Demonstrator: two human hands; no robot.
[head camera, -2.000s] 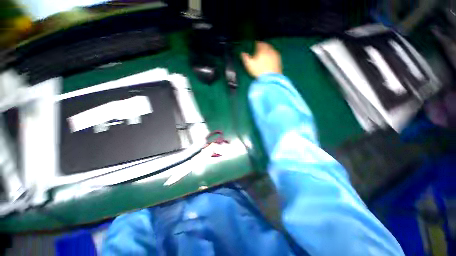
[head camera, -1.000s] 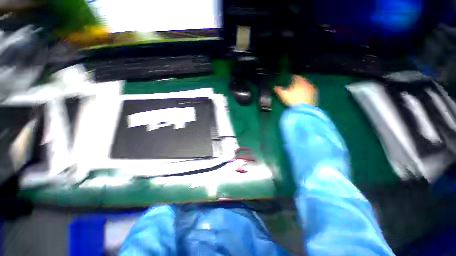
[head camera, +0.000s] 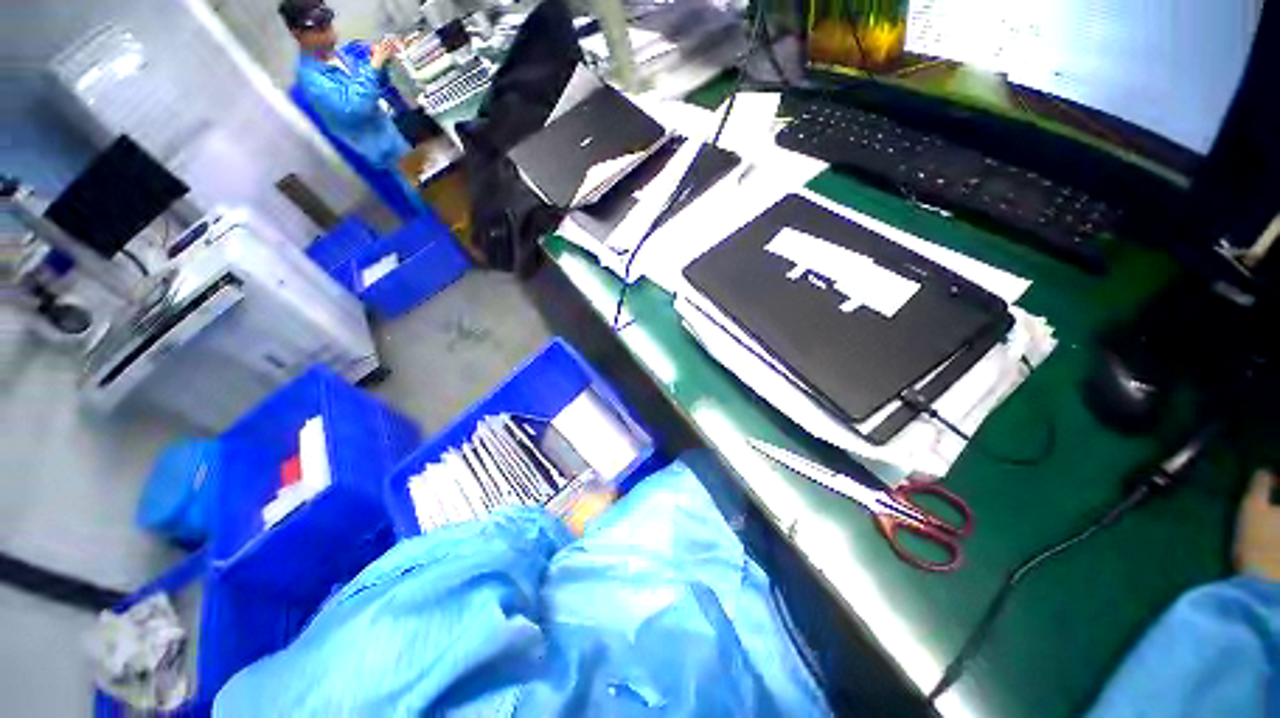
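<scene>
A black panel (head camera: 828, 316) with a white cut-out label (head camera: 849, 274) lies on white sheets (head camera: 1018, 344) on the green bench. My left hand (head camera: 587, 506) is down at a blue bin (head camera: 550, 376) of upright stacked panels (head camera: 484, 474). Only a small part of it shows beyond my sleeve, and its fingers and any hold are hidden. My right hand (head camera: 1259, 526) rests on the bench at the right edge, cut off by the frame; its fingers cannot be made out.
Red-handled scissors (head camera: 924, 525) lie at the bench's front edge. A cable (head camera: 1039, 554), mouse (head camera: 1123, 389), keyboard (head camera: 948, 175) and monitor (head camera: 1109, 63) are to the right. More panels (head camera: 590, 145) lie at the bench's far end. Other blue bins (head camera: 298, 463) stand on the floor. A person (head camera: 344, 98) is farther back.
The view has swung left and down, bringing the floor bins in. My left hand now partly shows at a bin. My right hand has gone from mid-view to the right edge.
</scene>
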